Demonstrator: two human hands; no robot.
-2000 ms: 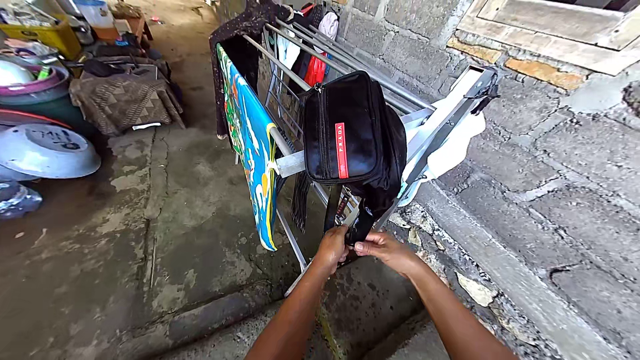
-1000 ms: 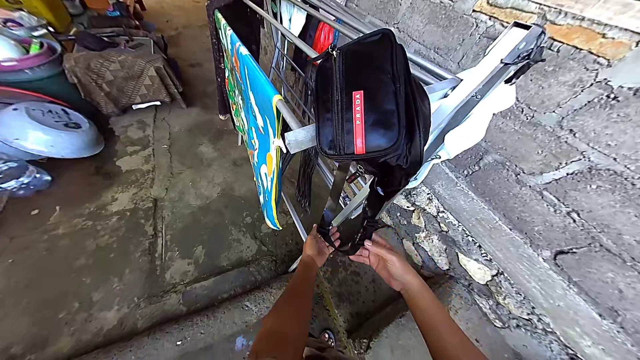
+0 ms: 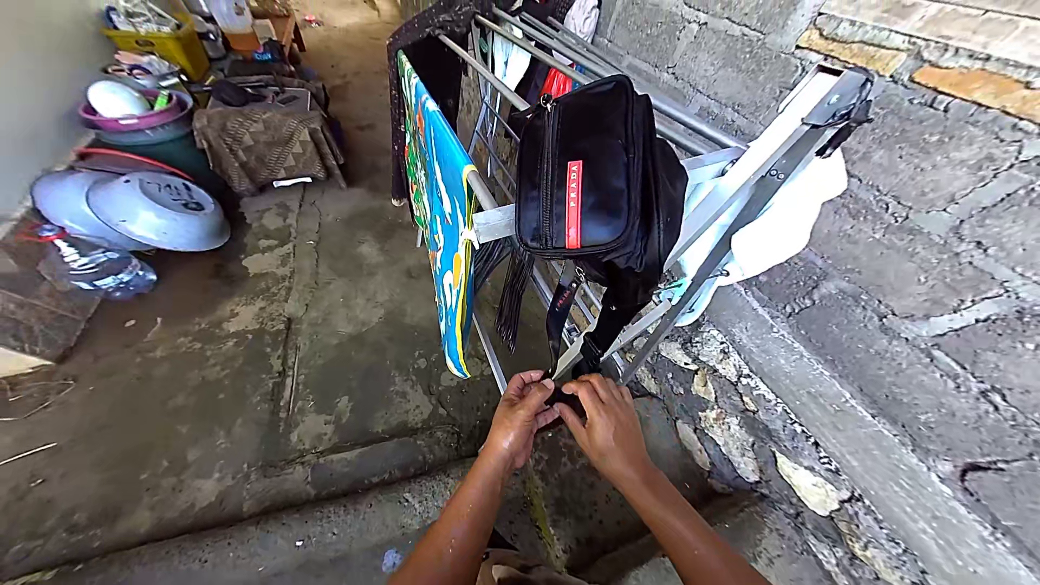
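Note:
A black Prada bag [image 3: 597, 166] with a red label strip and a front zip sits on the end of a metal drying rack [image 3: 705, 219]. Its black strap [image 3: 561, 313] hangs below it. Low at the strap's end, my left hand [image 3: 522, 410] pinches the strap between thumb and fingers. Close beside it on the right, my right hand [image 3: 601, 418] grips the same strap with bent fingers. The fingers partly hide the piece held between them. A blue patterned cloth [image 3: 443, 219] hangs on the rack left of the bag, and white cloth [image 3: 784, 219] hangs on its right.
A grey block wall [image 3: 918, 236] runs along the right, with a stone-studded ledge at its foot. At the left are metal basins [image 3: 158, 211], a plastic bottle [image 3: 101, 264], a yellow crate [image 3: 166, 49] and a cloth-draped stand [image 3: 264, 146]. A low concrete step [image 3: 349, 471] crosses in front.
The strap, spread in a loop between my hands a second ago, is now drawn closer together. My hands have come nearer to each other, both still on it.

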